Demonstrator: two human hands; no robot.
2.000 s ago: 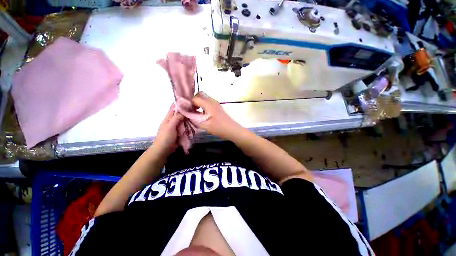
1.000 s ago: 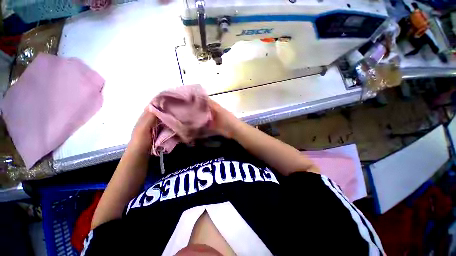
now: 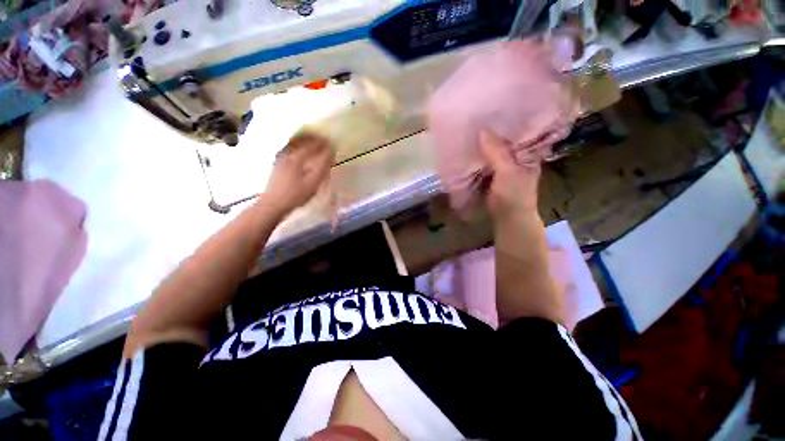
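Note:
My right hand (image 3: 514, 183) holds a bunched pink cloth piece (image 3: 499, 103) up over the right part of the machine table, in front of the control panel. The cloth fans out above the fingers and is blurred. My left hand (image 3: 301, 170) is closed over the table's front part, right of the needle area. A narrow pale pink strip (image 3: 334, 205) hangs from it past the table edge. The white sewing machine head (image 3: 258, 52) with "JACK" lettering stands behind both hands. Nothing pink lies under the presser foot (image 3: 215, 129).
A flat pink panel (image 3: 34, 250) lies at the far left of the table. Crumpled pink pieces (image 3: 64, 52) fill a basket at the upper left. Pink pieces (image 3: 482, 280) lie on a white board low beside my lap. A white, blue-edged panel (image 3: 684, 241) stands at the right.
My hands have parted. The right hand has carried the crumpled pink cloth right and up. The left hand now shows a thin strip. The view has shifted right.

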